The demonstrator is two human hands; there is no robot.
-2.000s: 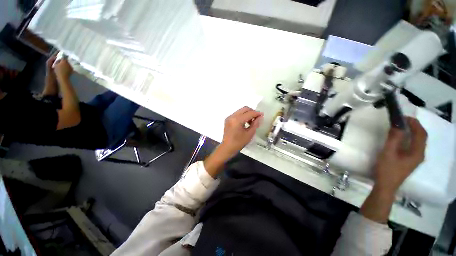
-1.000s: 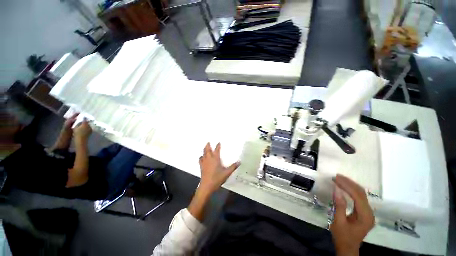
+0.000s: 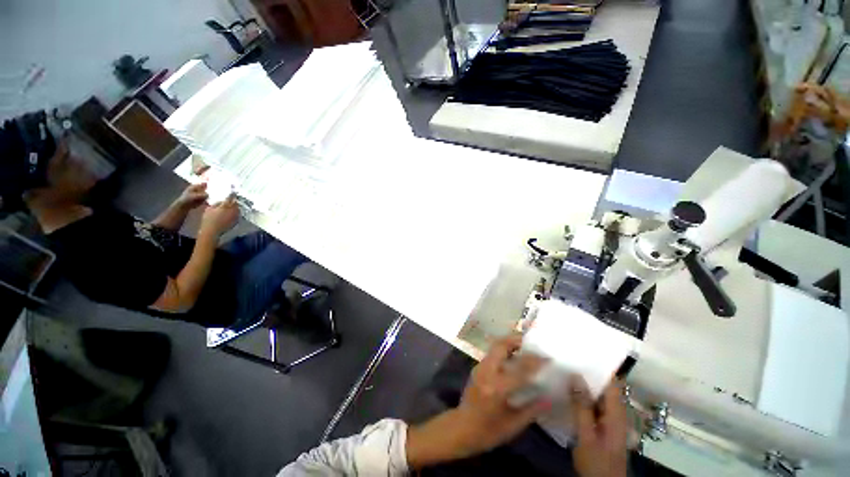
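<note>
A white booklet (image 3: 580, 343) is held low in front of the sewing machine (image 3: 652, 247), over the machine's near edge. My left hand (image 3: 503, 391) is at its left edge, blurred, with fingers on it. My right hand (image 3: 601, 424) grips its lower edge. The booklet hides part of the dark metal working area. The black lever handle (image 3: 708, 282) angles down from the machine head, below the round black knob (image 3: 688, 214). A flat white pile (image 3: 807, 359) lies on the right of the bed.
Large white stacks (image 3: 238, 116) stand at the far left of the pale table (image 3: 447, 214). A seated person (image 3: 102, 252) handles white sheets there. Black strips (image 3: 550, 79) lie on a padded surface behind. Metal clamps (image 3: 657, 419) sit on the near rail.
Both hands have come together at the machine's front and now hold a white booklet; a second ago they were apart. The view has shifted, showing more of the seated person.
</note>
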